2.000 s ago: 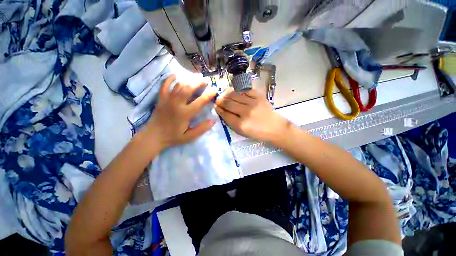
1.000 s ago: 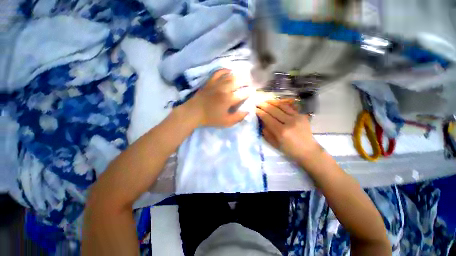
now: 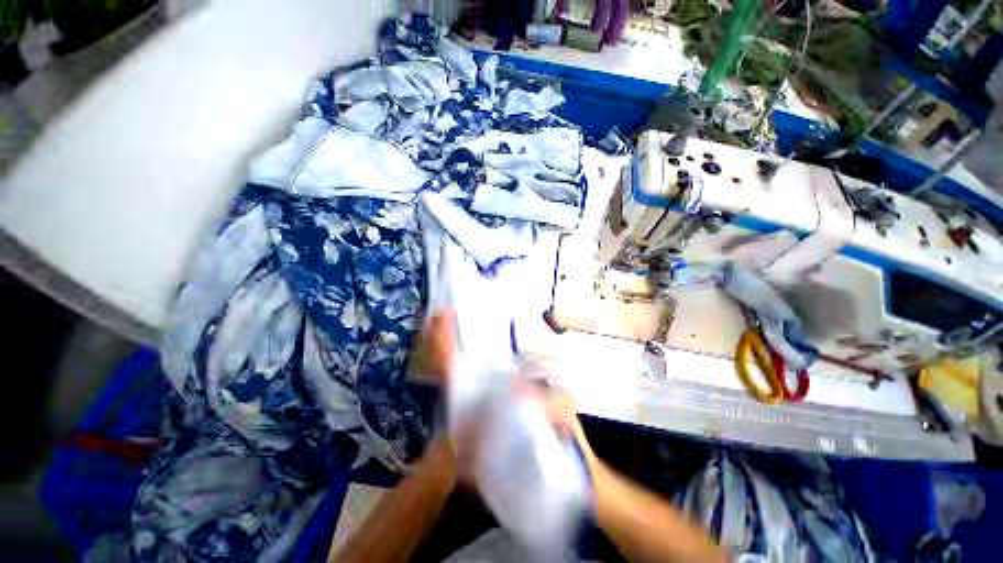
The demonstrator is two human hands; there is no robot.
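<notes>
My left hand [image 3: 442,363] is blurred, at the left edge of a pale blue-white garment panel [image 3: 522,467] lifted off the front of the table. My right hand [image 3: 563,416] is blurred too, at the panel's right side. Both hands hold the panel, but cloth and blur hide most of the fingers. A pale strip of it runs up towards the floral fabric heap [image 3: 352,264]. The white sewing machine [image 3: 748,198] stands to the right, with no panel seen under its needle area [image 3: 638,286].
Scissors with yellow and red handles [image 3: 759,368] lie right of the needle area, below a crumpled grey-blue strip [image 3: 759,297]. A printed ruler [image 3: 814,423] runs along the table's front edge. Blue-white cloth [image 3: 748,506] hangs lower right. A white surface [image 3: 121,165] lies far left.
The view has tilted up and widened. Both hands have moved from the presser foot towards me, and the panel has come away from the needle area, bunched and raised.
</notes>
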